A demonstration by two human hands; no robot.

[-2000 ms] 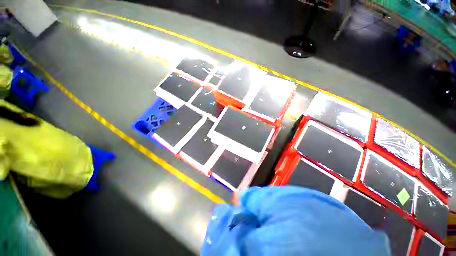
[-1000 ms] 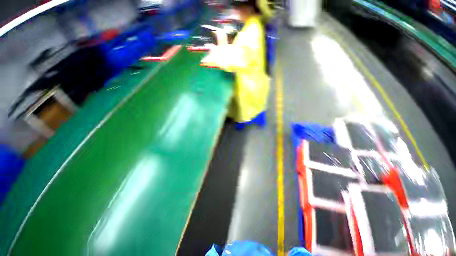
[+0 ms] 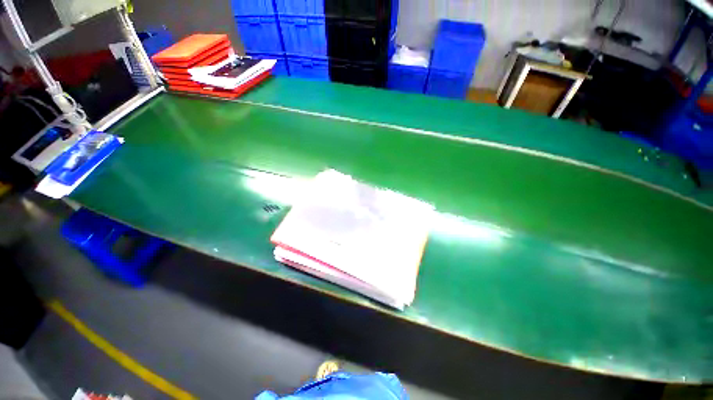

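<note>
A white, laptop-sized stack [image 3: 356, 230] lies on the green-topped bench [image 3: 500, 273], close to its front edge. Its top is a plain white sheet, with a red-orange layer showing at the near side and right edge. What lies between the layers is hidden. Neither of my hands is in the picture. Only light blue smock cloth [image 3: 336, 387] shows at the bottom edge.
Red-orange trays [image 3: 191, 51] with white sheets and a dark panel stand at the bench's far left. A blue folder-like item [image 3: 82, 156] lies at the left end. A blue stool [image 3: 117, 242] is below. Blue crates [image 3: 457, 58] and a small table [image 3: 539, 74] stand behind.
The view has swung from the floor stacks of laptops, past the person in yellow, round to the bench. The white stack now shows in front of me.
</note>
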